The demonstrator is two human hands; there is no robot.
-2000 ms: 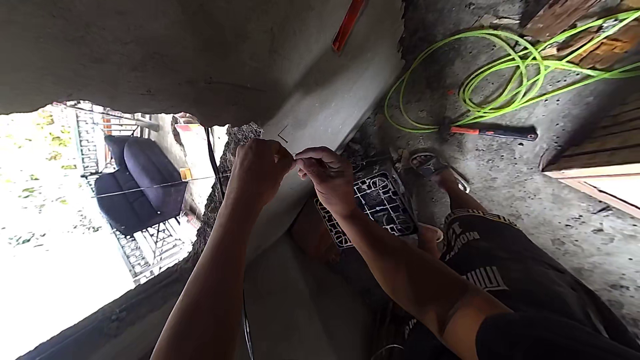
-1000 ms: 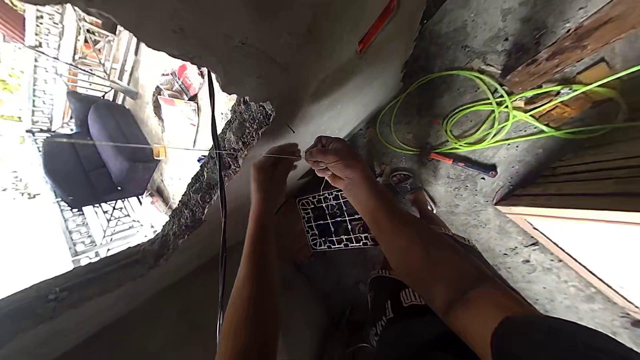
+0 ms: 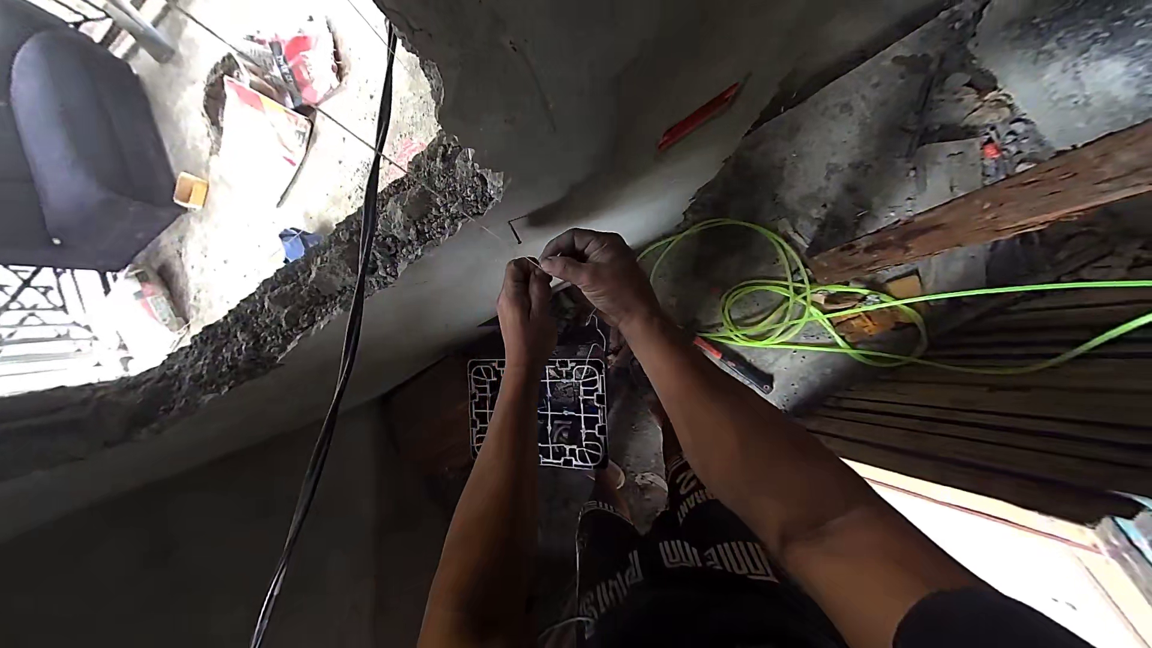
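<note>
My left hand (image 3: 526, 306) and my right hand (image 3: 598, 270) are close together at the wall, with their fingertips pinching a thin pale string (image 3: 535, 262). A loose, wavy length of the string (image 3: 596, 326) hangs below my right hand. Just above and left of my hands, a nail (image 3: 515, 231) sticks out of the grey concrete wall. Farther up on the wall is a red, narrow tool (image 3: 700, 115), its exact kind unclear. Below my hands stands a white plastic lattice crate (image 3: 585, 416), partly hidden by my left forearm.
A rough broken wall edge (image 3: 423, 202) borders an opening at the left, crossed by dark cables (image 3: 353, 315). Outside stands a dark padded seat (image 3: 85, 144). At right lie a coiled green hose (image 3: 783, 310), a red-and-black hand tool (image 3: 733, 363) and a wooden beam (image 3: 990, 211).
The view has swung considerably. My hands stay close together on the string; the stretch that ran left across the opening one second ago no longer plainly shows there.
</note>
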